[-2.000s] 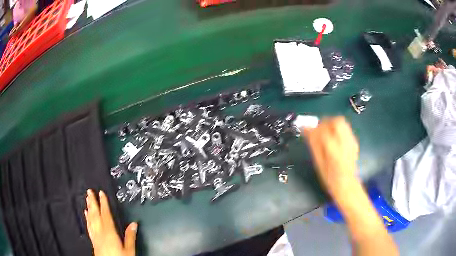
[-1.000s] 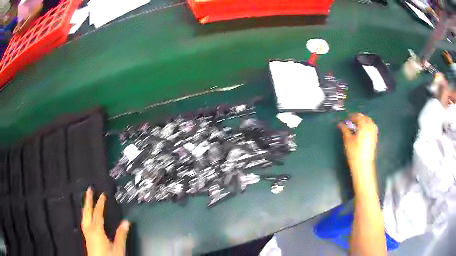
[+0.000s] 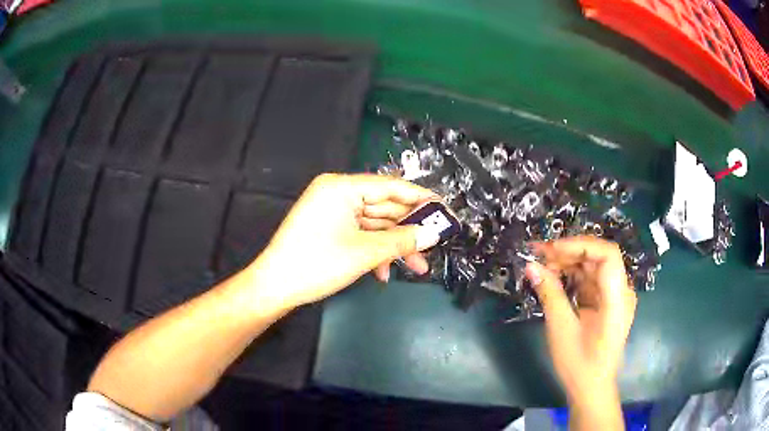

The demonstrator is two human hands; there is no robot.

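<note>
My left hand (image 3: 337, 236) holds a small dark electronic unit (image 3: 443, 220) with a pale glossy patch between thumb and fingers, above the left part of the clip heap. My right hand (image 3: 590, 290) is just right of it, thumb and forefinger pinched at a small shiny piece (image 3: 529, 256), too small to name surely, perhaps a clip. The heap of silver spring clips (image 3: 527, 200) and dark strips lies behind and below both hands. The black foam tray (image 3: 215, 109) with rectangular pockets lies to the left, its lower part hidden by my left forearm.
A black box with white paper (image 3: 693, 195) stands at the right, with a red tool with a round white end (image 3: 736, 162) behind it and loose metal bits beside it. A white slip (image 3: 658, 236) lies near the heap. A red tray (image 3: 674, 38) is at the far right.
The view has swung left. My left hand has come from the foam tray's edge and now holds the unit. My right hand has moved from beside the box back to the heap.
</note>
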